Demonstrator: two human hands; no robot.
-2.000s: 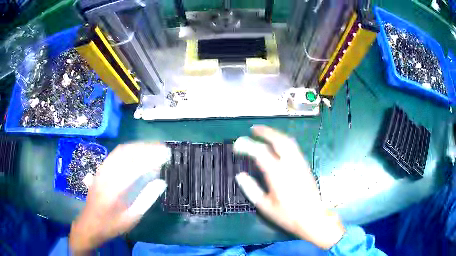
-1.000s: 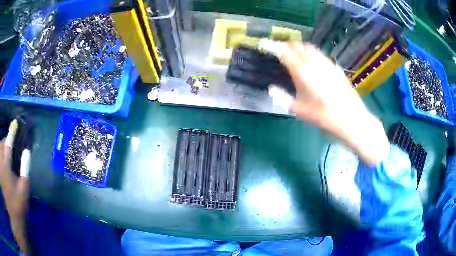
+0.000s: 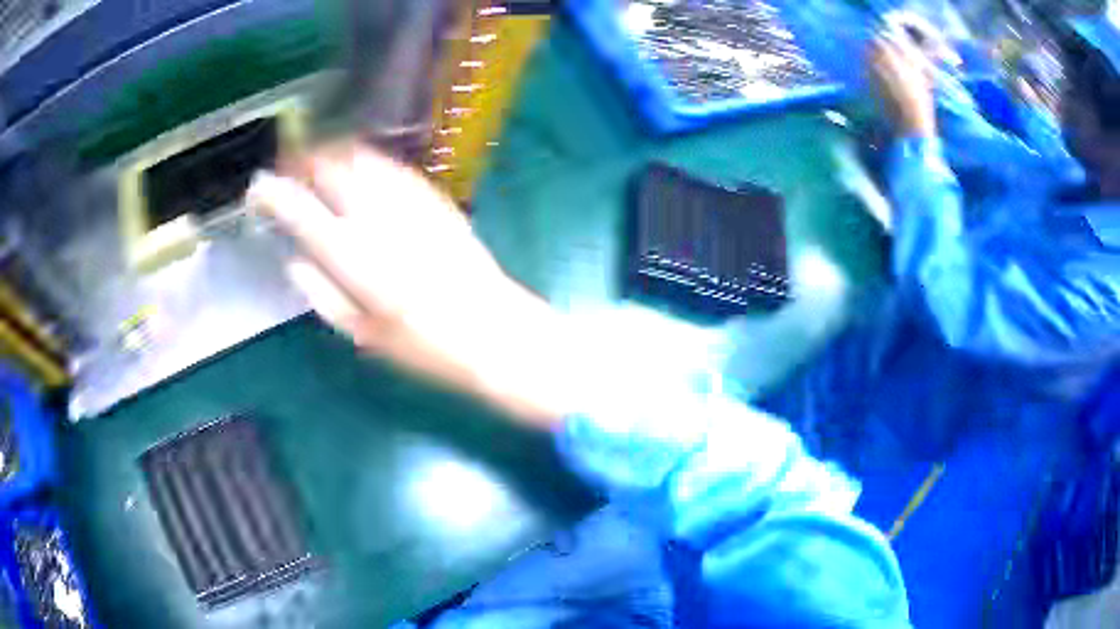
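A black plastic housing (image 3: 209,172) lies in the cream-yellow fixture nest (image 3: 133,219) on the press base plate. My right hand (image 3: 369,246) is over the plate just right of the nest, blurred, with pale-covered fingertips apart and nothing visible between them. Black housings (image 3: 227,510) lie side by side on the green bench at lower left. My left hand is not in view.
More black housings (image 3: 712,234) sit on the bench at right. A blue parts bin (image 3: 725,55) is behind them. A yellow light curtain bar (image 3: 491,92) stands right of the press. Another worker's blue sleeve (image 3: 970,246) is at upper right. Blue bins are cut off at left.
The view has swung right. The housing that my right hand held over the plate now lies in the nest, and the hand has let go. My left hand has left the picture.
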